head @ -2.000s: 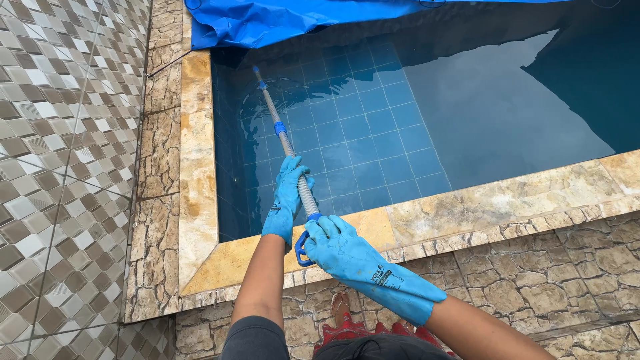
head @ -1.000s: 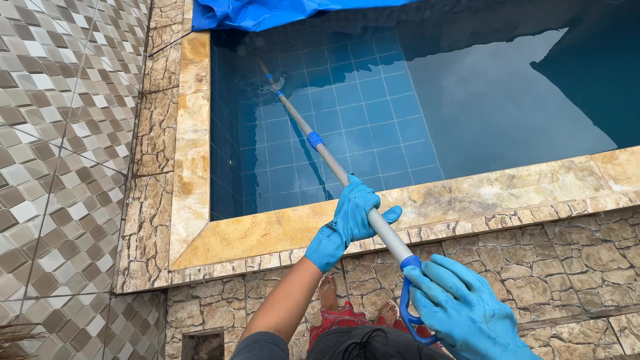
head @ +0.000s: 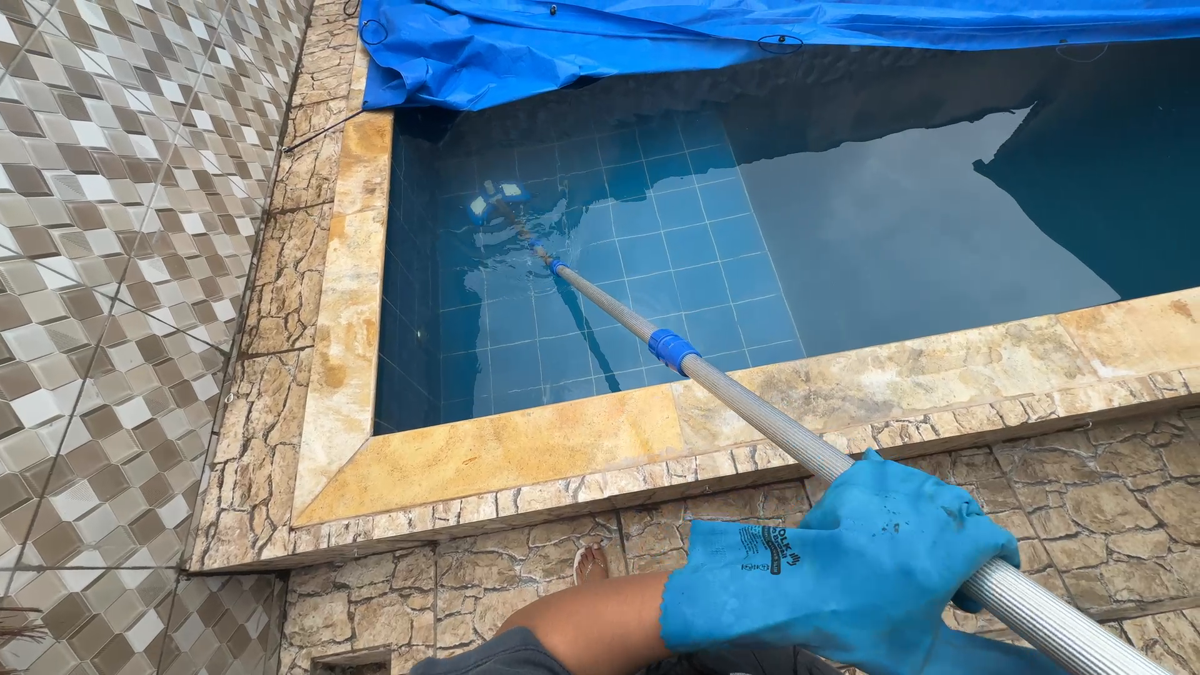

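My left hand (head: 891,553), in a blue rubber glove that bears writing, is closed around a ribbed telescopic metal pole (head: 769,412). From the lower right the pole runs over the stone coping into the pool water, with a blue locking collar (head: 672,350) partway along. At its far end a blue pool-cleaning head (head: 497,201) with pale patches lies underwater near the pool's left side. Of my right hand (head: 994,653) only some blue glove shows at the bottom edge, below the pole; its fingers are hidden.
A blue tarpaulin (head: 562,42) covers the pool's far edge. Yellowish stone coping (head: 506,455) borders the near and left sides. A tiled wall (head: 103,309) rises at the left. On the stone paving (head: 375,595) a foot (head: 591,563) is visible.
My right hand, seen at the pole's handle a second ago, has mostly left the view at the lower right. The pole has been drawn back toward the lower right, bringing its cleaning head into clearer view.
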